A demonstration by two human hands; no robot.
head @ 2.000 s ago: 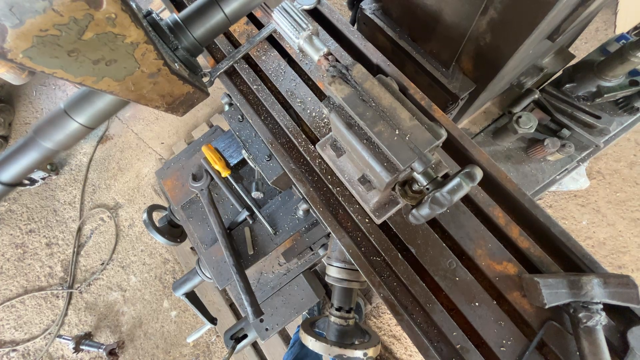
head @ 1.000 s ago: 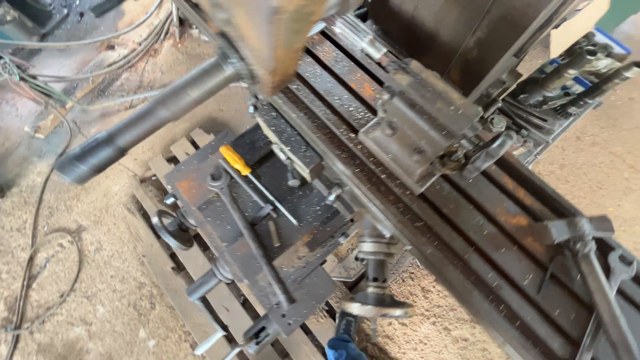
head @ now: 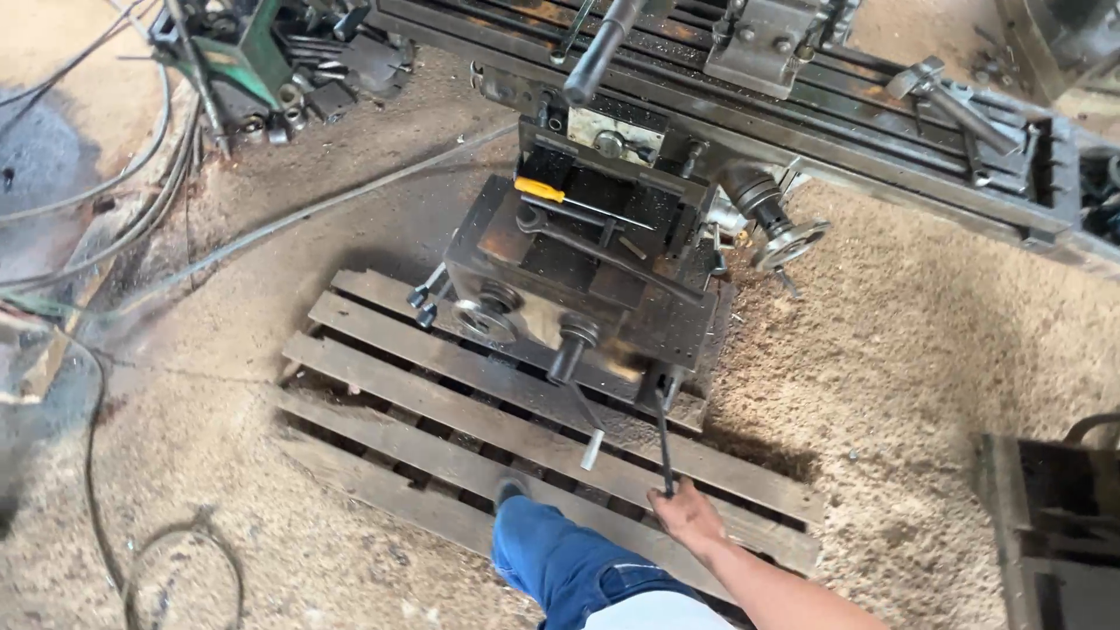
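My right hand (head: 689, 516) grips the lower end of a thin dark metal lever (head: 665, 446) at the front right corner of a milling machine's knee (head: 577, 306). On top of the knee lie a yellow-handled screwdriver (head: 541, 189) and a large dark wrench (head: 612, 254). A handwheel (head: 486, 319) and a dark cylindrical shaft fitting (head: 573, 350) stick out of its front. Left of the lever hangs a crank with a pale grip (head: 592, 449). My left hand is not in view.
A wooden pallet (head: 411, 350) lies under the machine. Above is the slotted table (head: 875, 149), strewn with chips, with a vise (head: 761, 44), a hammer (head: 954, 105) and a side handwheel (head: 790, 245). Cables (head: 166, 184) and a green metal container (head: 254, 61) are at left.
The view has swung a good deal, bringing the pallet, my leg and my right arm into sight. My right hand, not visible two seconds ago, now shows on the lever.
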